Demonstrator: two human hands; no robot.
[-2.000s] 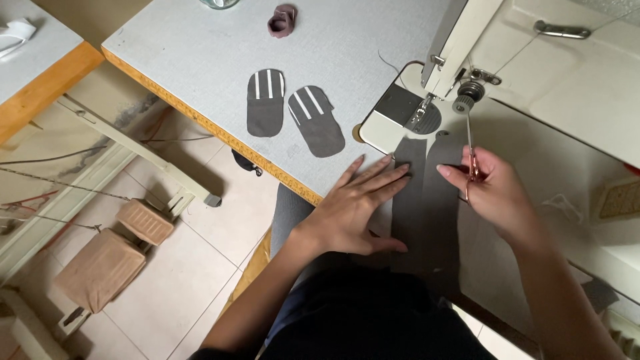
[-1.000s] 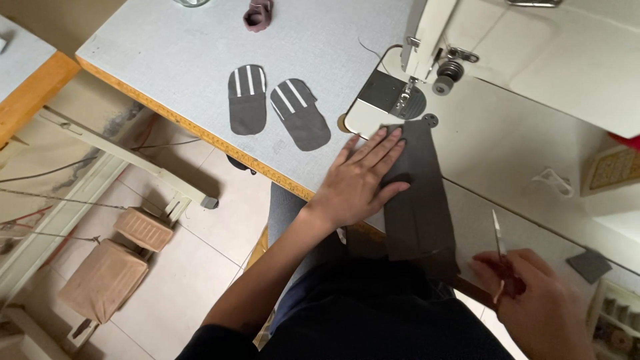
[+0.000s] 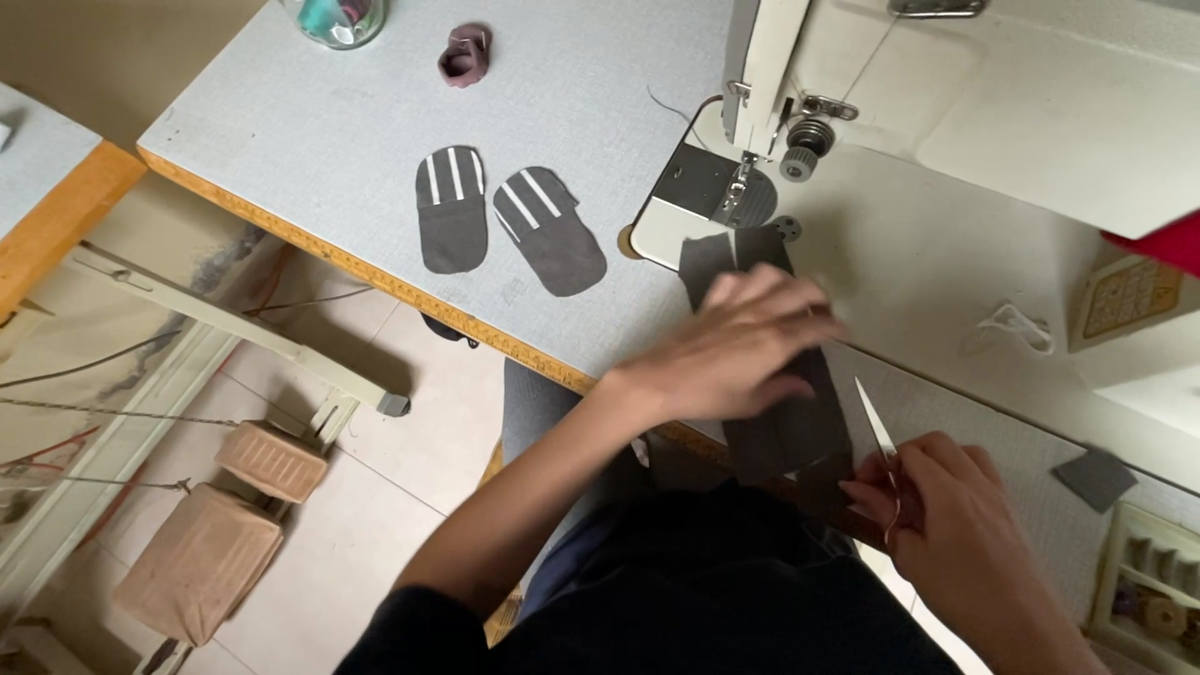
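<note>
Dark grey fabric point(image 3: 783, 427) lies over the table's front edge, its far end just below the presser foot point(image 3: 736, 187) of a sewing machine point(image 3: 1012, 103). My left hand point(image 3: 741, 342), blurred, is over this fabric with its fingers spread; whether it touches the cloth I cannot tell. Scissors point(image 3: 879, 422) are held in my right hand point(image 3: 937, 516), right of the fabric, blades pointing away from me. Two rounded dark grey fabric pieces with white stripes, one on the left point(image 3: 452, 211) and one on the right point(image 3: 553, 232), lie flat on the table left of the machine.
A mauve ring-like object point(image 3: 465, 56) and a glass jar point(image 3: 339, 19) stand at the back. At right are a small dark fabric scrap point(image 3: 1095, 478), a white cord point(image 3: 1017, 328) and a tray of bobbins point(image 3: 1148, 600). Pedals point(image 3: 202, 562) are on the floor at left.
My left hand has shifted right across the grey fabric. My right hand, beside the fabric near the machine two seconds ago, is now nearer my body, still with the scissors.
</note>
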